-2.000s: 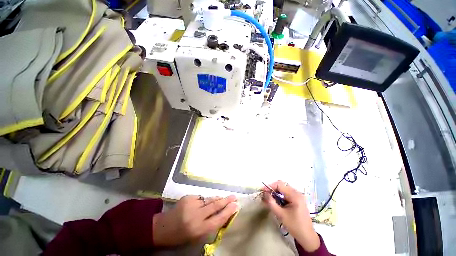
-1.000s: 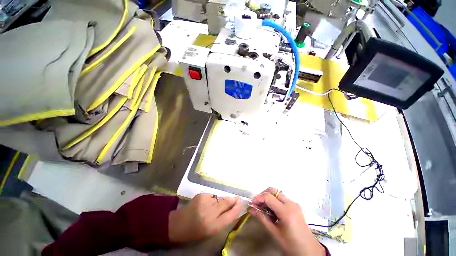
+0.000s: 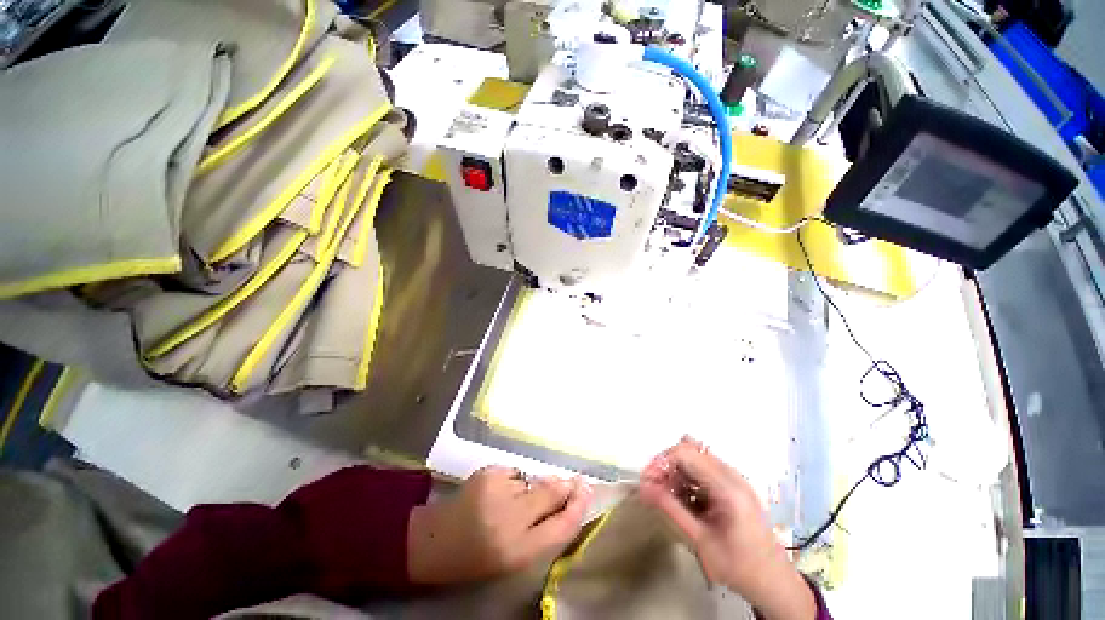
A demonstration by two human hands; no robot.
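A khaki fabric piece [image 3: 642,563] with yellow binding [image 3: 560,581] lies at the bottom centre, in front of the machine bed. My left hand [image 3: 503,521] pinches the top edge of the fabric between thumb and fingers. My right hand [image 3: 715,515] is just to the right, its thumb and index fingertips pinched together at the same edge, close to pale strands. What exactly the right fingertips pinch is too blurred to tell. A dark thing shows faintly inside the right fingers.
The white sewing machine head [image 3: 582,206] stands ahead over the glaring bed [image 3: 630,388]. A khaki pile [image 3: 109,158] with yellow edges is at left. A control panel [image 3: 951,182] hangs at right, above a coiled black cable [image 3: 891,418]. A yellow board [image 3: 776,230] lies behind.
The view has shifted, so the machine sits further right than two seconds ago. My right hand has moved slightly right, away from my left hand, since one second ago. The dark tool shows less clearly.
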